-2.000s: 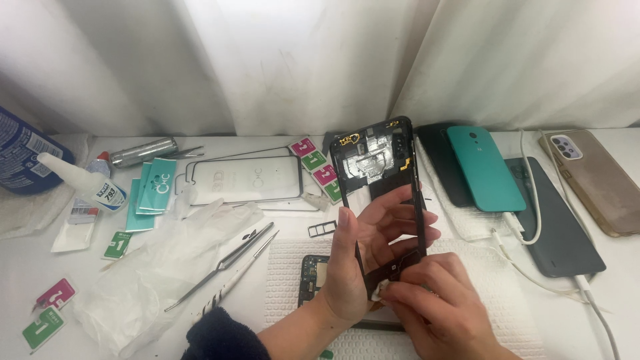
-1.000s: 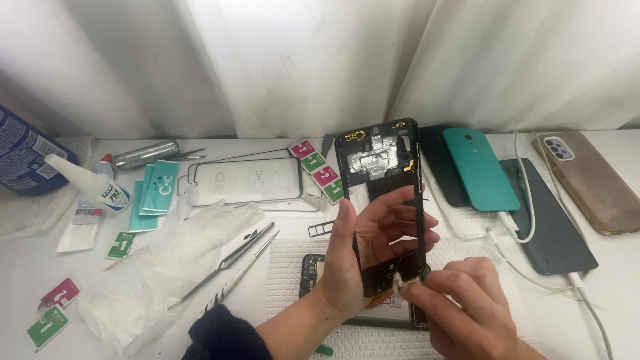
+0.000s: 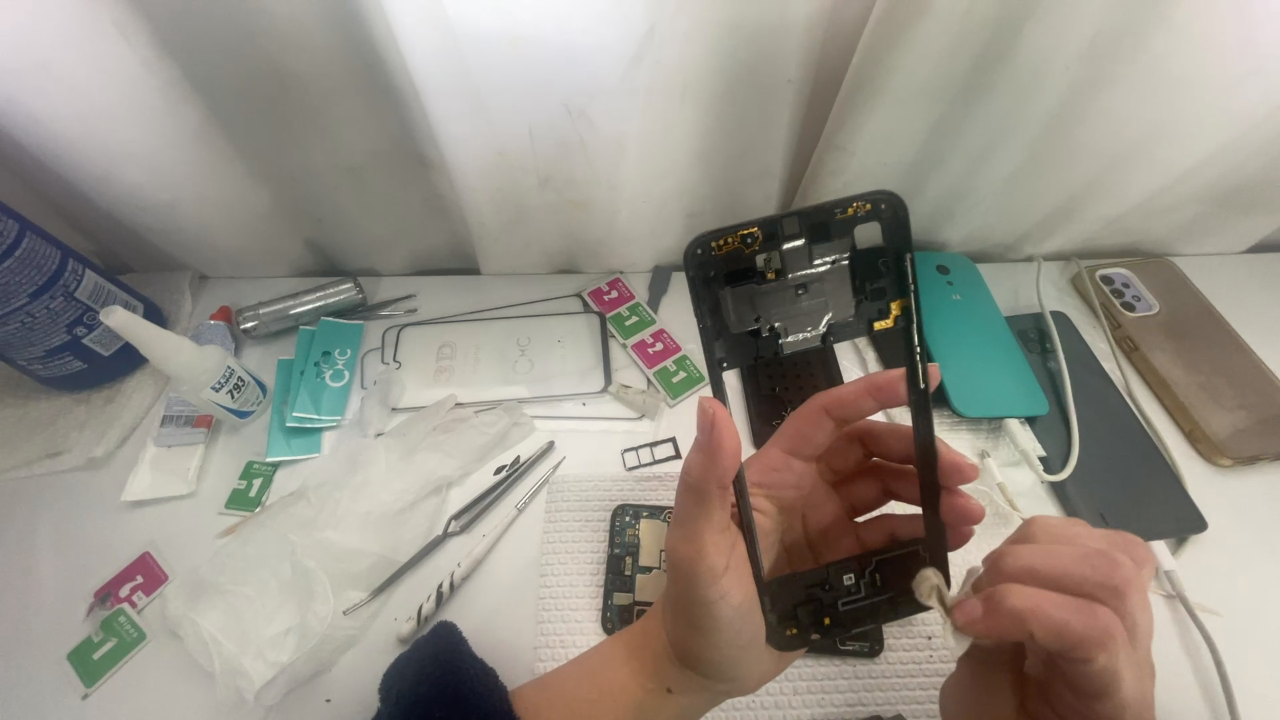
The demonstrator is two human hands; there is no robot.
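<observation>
My left hand [image 3: 800, 490] holds a black smartphone mid-frame [image 3: 800, 290] upright by its long sides, thumb on the left rail and fingers round the right one. Its opening shows the hand behind. Pinched in my right hand [image 3: 1060, 610] is a small whitish cloth or wipe [image 3: 933, 590], which touches the frame's lower right corner. Behind my left wrist, an opened phone with a bare circuit board [image 3: 635, 560] lies on a white textured mat [image 3: 575, 600]. A SIM tray [image 3: 650, 454] sits just beyond the mat, left of my thumb.
Tweezers [image 3: 455, 525], a white pen-like tool [image 3: 480, 550], screen protectors [image 3: 500, 360] and wipe packets [image 3: 645, 335] lie left. A glue bottle [image 3: 190, 365] stands near a blue container [image 3: 70, 300]. On the right are a teal phone [image 3: 975, 335], a dark phone [image 3: 1110, 430], a cased phone [image 3: 1190, 350] and white cables.
The black frame is raised and turned, so more of its opening shows. My right hand has shifted right, with the wipe now at the lower right corner instead of the bottom part.
</observation>
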